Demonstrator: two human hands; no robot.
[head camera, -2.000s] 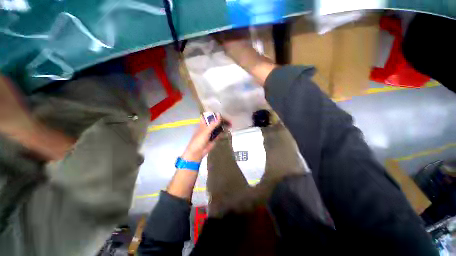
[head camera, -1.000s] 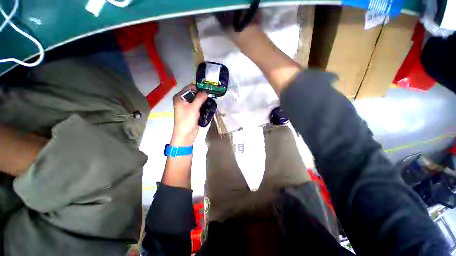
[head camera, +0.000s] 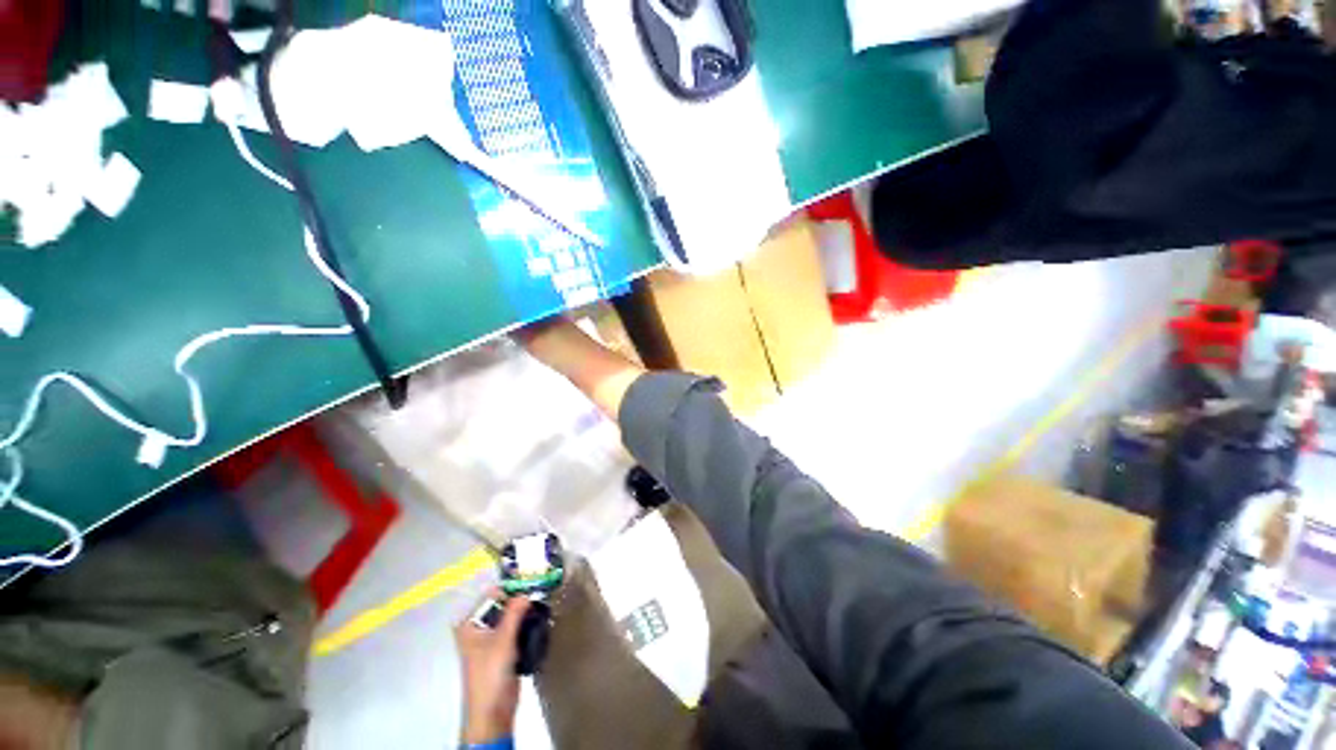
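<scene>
My left hand (head camera: 488, 659), low in the view, holds an open black housing (head camera: 531, 563) with a green circuit board edge and a pale block inside. A second black part (head camera: 533, 639) is in the same hand, and a small silver-grey block shows by the fingers. My right hand reaches under the green bench edge; only the wrist (head camera: 564, 352) shows, and the fingers are hidden. A white sheet (head camera: 513, 454) lies below the bench, with a small black part (head camera: 645, 487) at its near end.
The green bench (head camera: 425, 249) holds a looped white lead (head camera: 191, 366), white pieces (head camera: 59, 154), a blue sheet (head camera: 513, 117) and a white device (head camera: 703, 132). Brown cartons (head camera: 740, 330), red stools (head camera: 330, 513) and another carton (head camera: 1048, 564) stand below. People sit at left and upper right.
The view has swung up and right, showing more bench. My left hand with the open housing now appears lower. My right hand has gone out of sight under the bench edge.
</scene>
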